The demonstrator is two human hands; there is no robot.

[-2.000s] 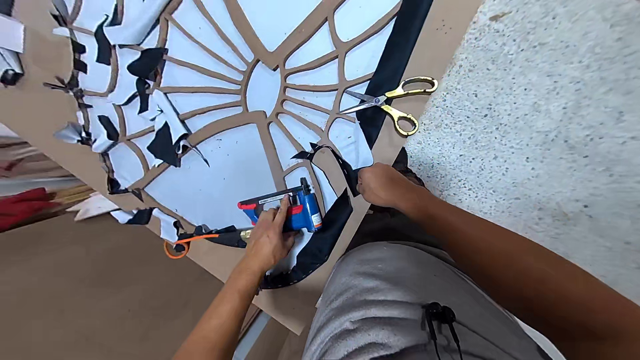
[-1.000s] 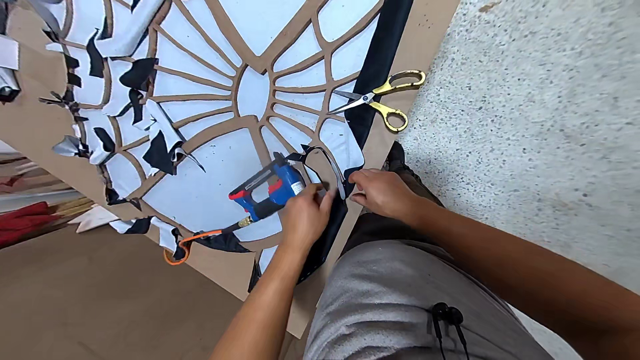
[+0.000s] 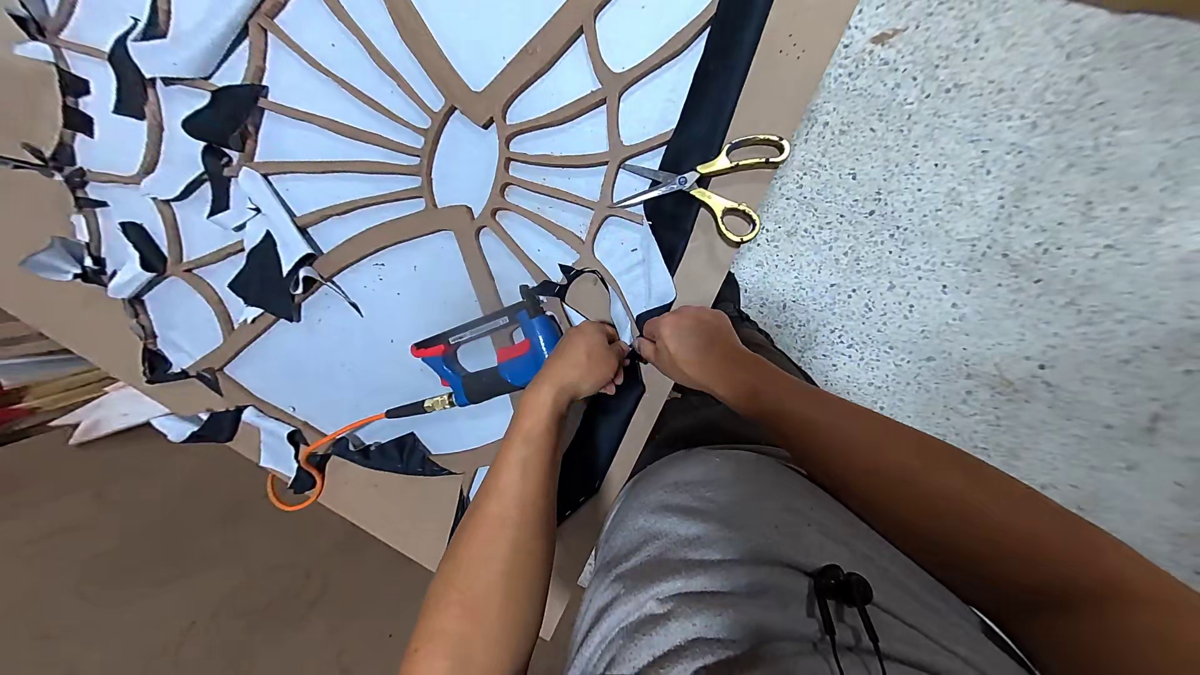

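My left hand and my right hand meet with pinched fingertips on black upholstery material at the panel's near edge, beside a small oval opening. A blue pneumatic staple gun with a clear orange hose lies on the white backing, just left of my left hand. Yellow-handled scissors rest partly spread across the black edge strip. Brown curved ribs form a web-like pattern over the white surface.
Loose black and white scraps stick up along the panel's left side. Brown board lies under the panel. Speckled floor is at right, and wood strips are at far left. Earphones hang over grey clothing.
Two seconds ago my left hand was on the staple gun; it has let go and moved right to the black material beside my right hand. The staple gun now lies tilted differently.
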